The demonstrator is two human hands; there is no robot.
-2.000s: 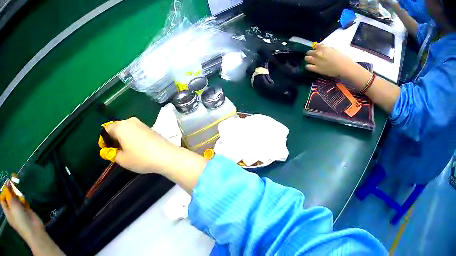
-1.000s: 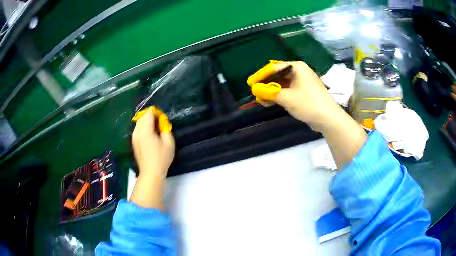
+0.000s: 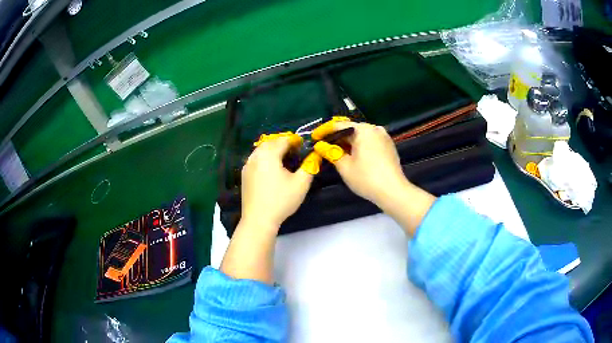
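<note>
A black foam tray stack (image 3: 436, 166) lies in front of me. A glossy dark tablet (image 3: 402, 87) with a copper edge lies in its right recess; the left recess (image 3: 285, 110) also shows a dark surface. My left hand (image 3: 265, 184) and right hand (image 3: 376, 161) meet above the tray's left part, with yellow-orange finger cots on the fingertips. My right hand pinches a small dark thing (image 3: 341, 137). A thin whitish strip (image 3: 310, 127) shows at the fingertips; which hand has it is unclear. My left fingers are bent, and what they hold is hidden.
A white mat (image 3: 355, 281) lies nearest me, a blue squeegee (image 3: 558, 256) at its right. A stack of printed screen film (image 3: 144, 251) lies left. Solvent bottles (image 3: 540, 130), a dish (image 3: 553, 191) with white wipes and crumpled clear plastic (image 3: 480, 50) are at right. A metal-edged green partition (image 3: 268, 33) stands behind.
My hands, apart before, have come together at the fingertips. The shiny clear sheet at my left hand no longer shows raised. The view has swung left, then steadied.
</note>
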